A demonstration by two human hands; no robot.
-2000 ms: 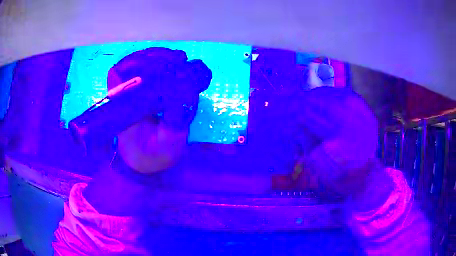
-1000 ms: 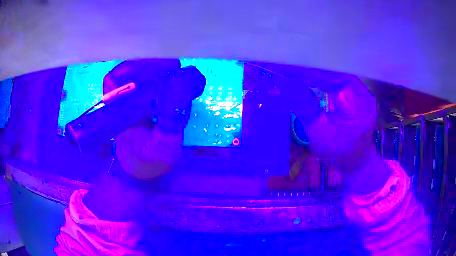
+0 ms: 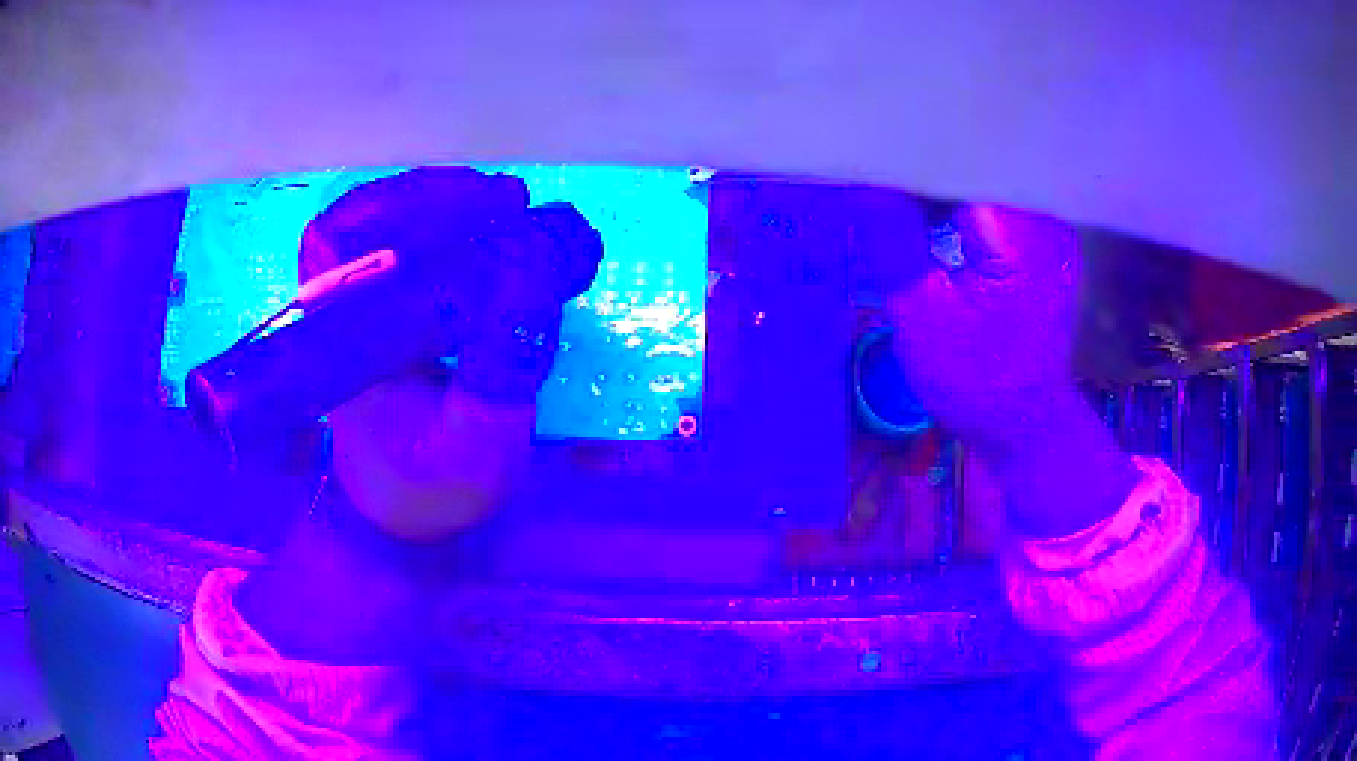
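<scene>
The circuit board (image 3: 633, 350) glows bright cyan on the dark booth surface, with a small ringed hole at its lower right corner. My left hand (image 3: 462, 275), dark on the fingers and paler toward the wrist, is over the left and middle of the board. It is closed around a dark, thick UV torch (image 3: 276, 364) that points down to the left. My right hand (image 3: 990, 335) is right of the board, above a round cup (image 3: 866, 390) with a glowing rim. Its fingers are dark and blurred, and I cannot make out a brush in them. A small pale spot shows by the fingers.
A pale hood (image 3: 670, 89) hangs across the top. The worn front edge (image 3: 714, 632) of the booth runs below my hands. A black slotted rack (image 3: 1243, 446) stands at the right, with a reddish panel (image 3: 1265, 305) behind it. A reddish patch (image 3: 833, 535) lies near the front edge.
My right hand first moved up and left off the front area, uncovering the cup, and now sits slightly further left. My left hand keeps its hold on the torch. The view has shifted slightly.
</scene>
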